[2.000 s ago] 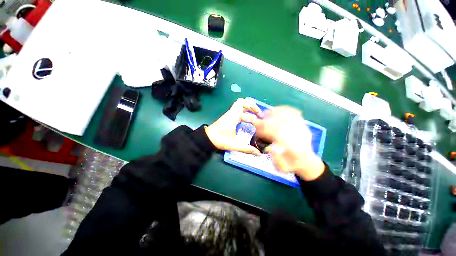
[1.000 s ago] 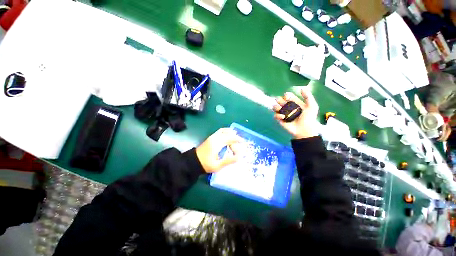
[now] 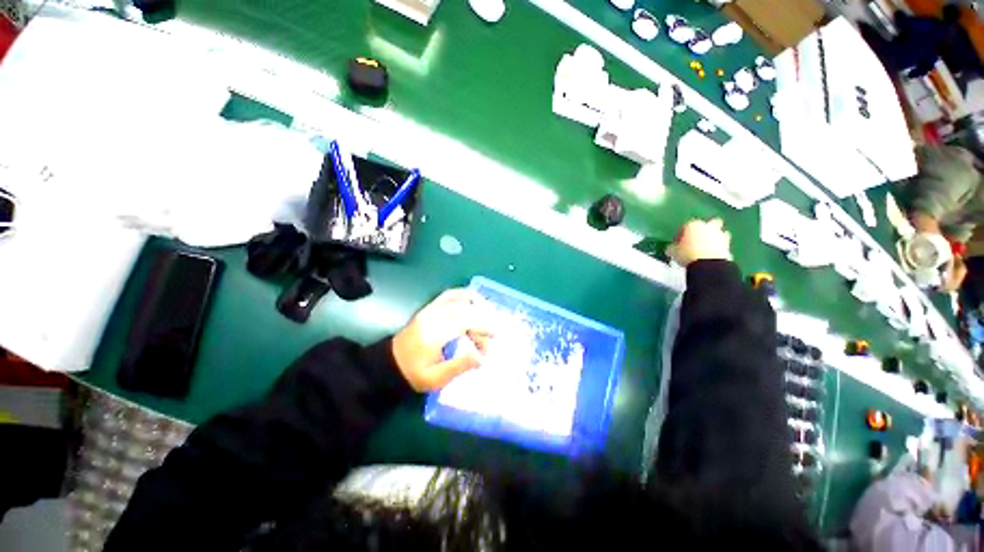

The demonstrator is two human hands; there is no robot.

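The shallow blue tray (image 3: 606, 394) lies on the green bench, with many tiny white or silvery parts (image 3: 550, 350) in it. My left hand (image 3: 440, 340) is over the tray's left side with fingers curled; whether it holds a tiny part is not clear. My right hand (image 3: 701, 239) is stretched out at the pale strip, right of the tray. It is small and its fingers are partly hidden, so its grip cannot be told. A black housing (image 3: 607, 210) stands on the far green surface, left of my right hand and apart from it.
A black tool box (image 3: 367, 205) with blue-handled tools, a crumpled black bundle (image 3: 308, 270) and a phone (image 3: 167, 321) lie left. Blister trays with black units (image 3: 801, 399) are right, partly behind my sleeve. White boxes (image 3: 725, 167) and another black unit (image 3: 368, 78) are beyond the strip.
My right hand has let go of the black housing, which now stands on the far surface, and has moved right. My left hand stays at the tray. The view has shifted.
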